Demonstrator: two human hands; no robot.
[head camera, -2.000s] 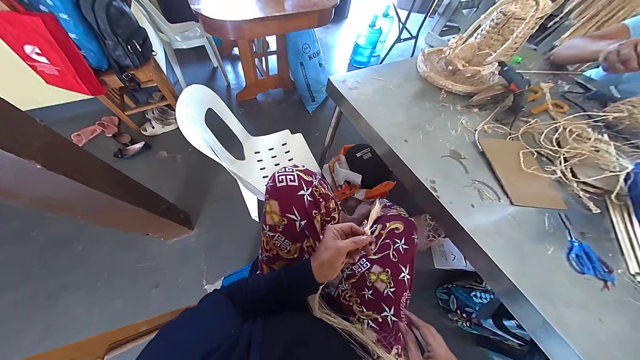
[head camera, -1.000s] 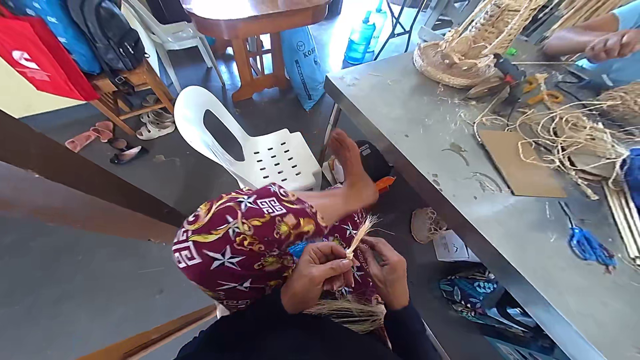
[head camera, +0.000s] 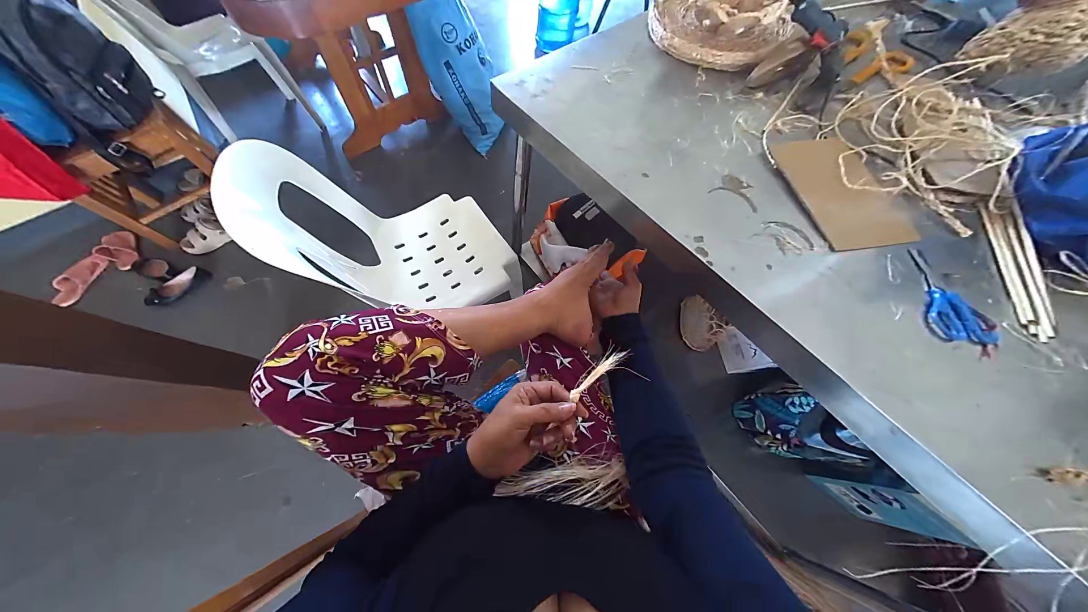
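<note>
My left hand (head camera: 523, 425) pinches a small bundle of pale plant fibre (head camera: 599, 374) between thumb and fingers, its frayed end pointing up and right. Below that hand, a larger bunch of loose fibres (head camera: 578, 483) lies across my lap. My right hand (head camera: 619, 291) reaches forward to my bare foot (head camera: 571, 304), touching it near the sole and toes; its fingers are partly hidden, and whether it holds anything cannot be told. Maroon patterned trousers (head camera: 365, 382) cover my legs, one of them crossed over.
Right of me stands a metal table (head camera: 629, 144) bearing blue-handled scissors (head camera: 956, 314), a cardboard piece (head camera: 841, 195), tangled twine (head camera: 935, 144), thin sticks (head camera: 1018, 272) and a woven base (head camera: 722, 34). A white plastic chair (head camera: 442, 246) stands ahead. Bags (head camera: 795, 416) lie under the table.
My right hand has left the fibre bundle and moved forward to the foot. My left hand still holds the bundle. The bare foot came up into view between the two earlier frames.
</note>
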